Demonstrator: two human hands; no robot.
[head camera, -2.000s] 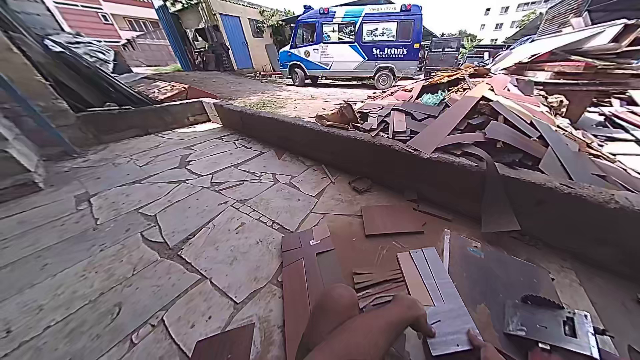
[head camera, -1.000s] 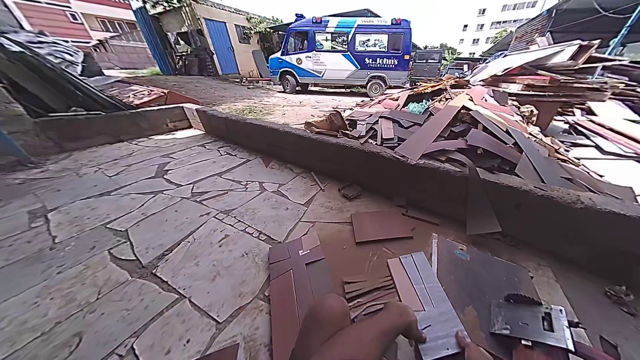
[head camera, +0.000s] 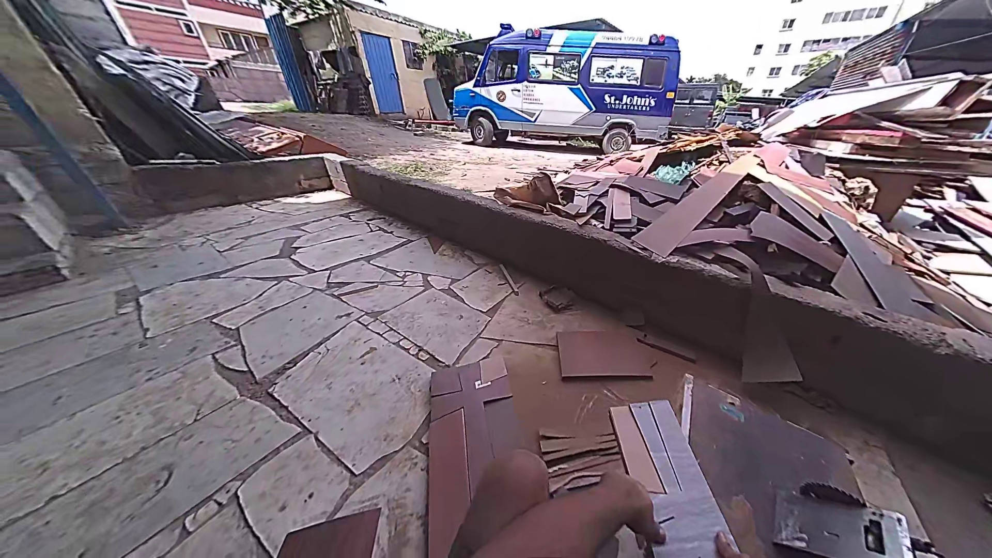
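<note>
My left hand (head camera: 620, 508) reaches in over the near edge of a light grey panel (head camera: 686, 496), fingertips at its left side beside a dark mark. The fingers of my right hand (head camera: 728, 542) rest on the panel's right edge at the bottom of the view; the rest of that hand is mostly cut off. A narrow tan strip (head camera: 637, 449) lies along the panel's upper left. Thin brown strips (head camera: 577, 453) are stacked left of it. Brown boards (head camera: 473, 418) with a cross-shaped piece lie farther left, partly behind my knee or arm.
A circular saw (head camera: 841, 523) with its toothed blade showing lies at lower right, beside a dark board (head camera: 763, 442). A brown rectangular board (head camera: 604, 354) lies ahead. Beyond a low concrete wall (head camera: 542, 248) are a heap of board scraps (head camera: 697, 209) and a parked van (head camera: 566, 89).
</note>
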